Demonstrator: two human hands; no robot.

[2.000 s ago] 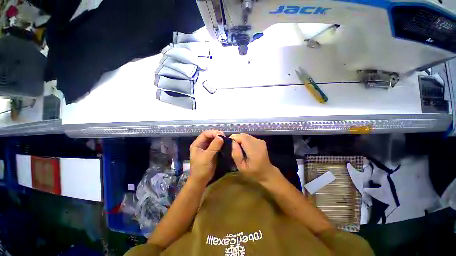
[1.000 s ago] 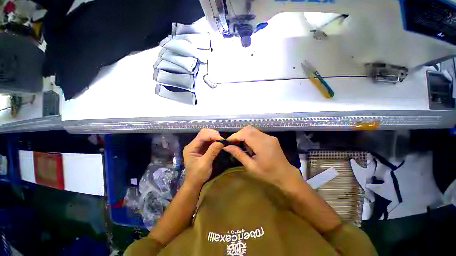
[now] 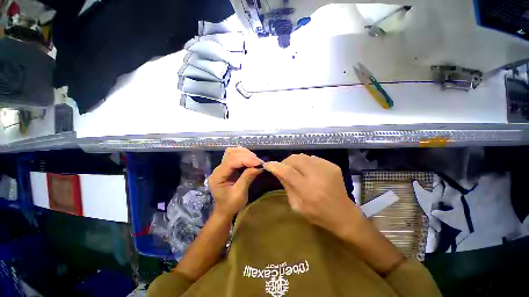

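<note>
My left hand (image 3: 234, 181) and my right hand (image 3: 307, 184) meet at the fingertips just below the table's front edge. They pinch a small dark piece (image 3: 262, 166) between them; most of it is hidden by the fingers, and its shape cannot be told. Several pale grey tabs (image 3: 204, 74) lie in an overlapping row on the table, left of the needle area. Yellow-green-handled thread snips (image 3: 374, 87) lie on the table to the right.
The sewing machine's needle area (image 3: 282, 32) is above the table (image 3: 301, 113). A large black fabric (image 3: 139, 35) covers the back left. Below the table are a blue crate (image 3: 142, 203) with clear plastic bags (image 3: 188, 209), a woven tray (image 3: 397, 223) and white and black cut pieces (image 3: 487, 214).
The dark piece showed more below the fingers two seconds ago and is now mostly covered. The fingers have shifted around it, and my right hand is turned more across. The camera view has shifted slightly.
</note>
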